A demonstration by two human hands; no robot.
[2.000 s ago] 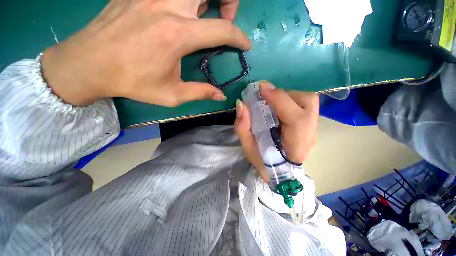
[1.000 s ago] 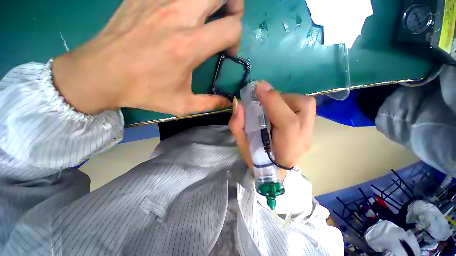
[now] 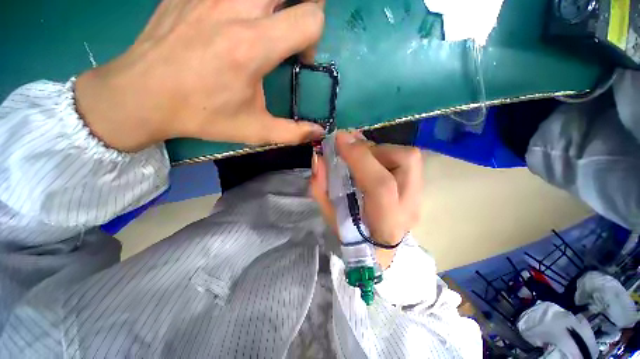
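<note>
A small black rectangular frame (image 3: 335, 85) with rounded corners lies at the front edge of the green mat. My left hand (image 3: 203, 77) holds it between the thumb at its near side and a finger at its far side. My right hand (image 3: 382, 186) is shut on a clear dispensing syringe (image 3: 341, 184), held like a pen, with a green adapter head (image 3: 363, 278) at the rear. The syringe's front end is at the frame's near right corner, beside my left thumb. Its tip is hidden by my fingers.
A white wipe (image 3: 469, 17) lies on the green mat (image 3: 407, 77) at the back right. A thin clear hose runs from there over the mat's edge. A dark dispenser with a gauge (image 3: 570, 10) stands at the far right. Another person's sleeve (image 3: 575, 154) is at the right.
The frame has turned to sit squarer. The syringe has moved left and nearer to me, from the frame's right side to its near right corner. The background has shifted slightly.
</note>
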